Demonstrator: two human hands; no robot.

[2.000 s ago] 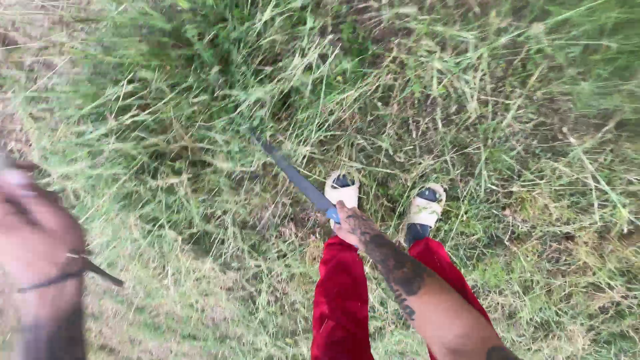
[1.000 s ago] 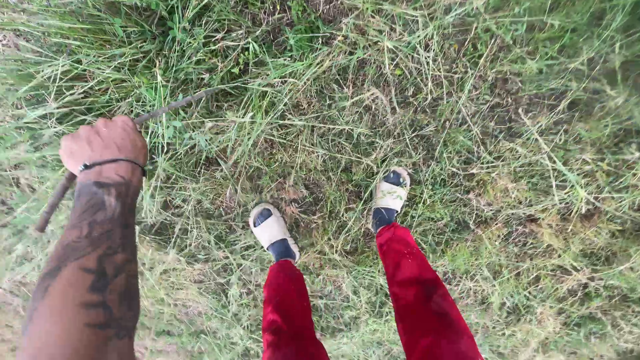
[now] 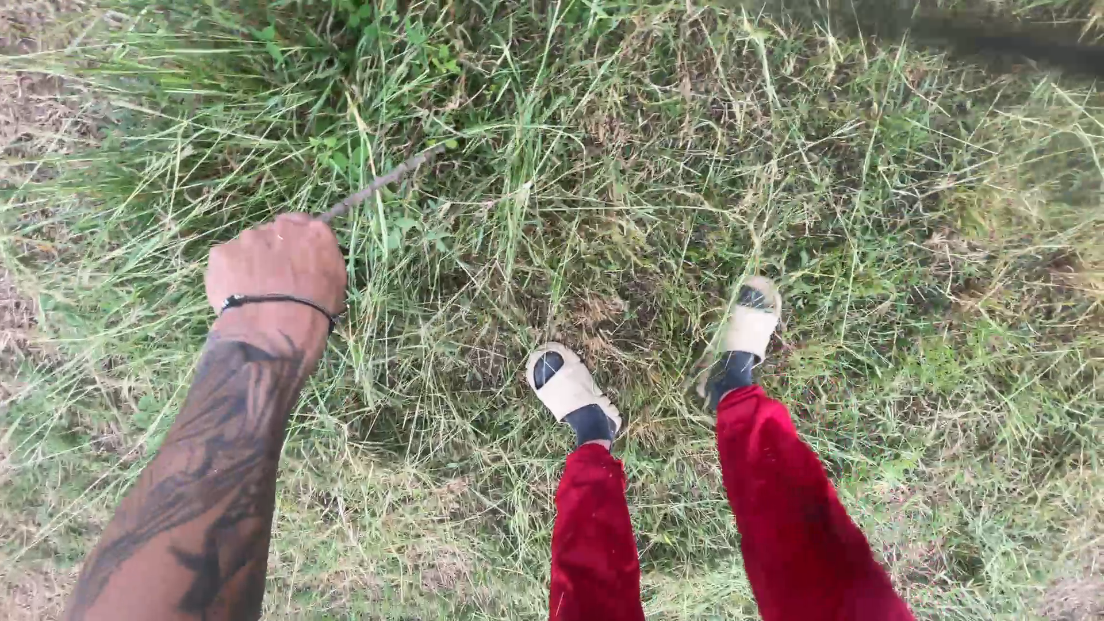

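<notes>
My left hand, with a dark cord bracelet at the wrist, is closed around a thin wooden stick. The stick points up and to the right from the fist, its far end over tall green grass. My right hand is out of the frame, and so is the blade seen in it earlier. A dark blurred streak crosses the top right corner; I cannot tell what it is.
My feet, in cream slide sandals and dark socks, stand on short, partly dry grass below red trousers. Taller grass stands at the upper left; dry, brownish ground lies along the left edge.
My right hand and its long blade, in view two seconds ago, are out of the frame. Since one second ago, my left hand with the stick has moved right and down in the view.
</notes>
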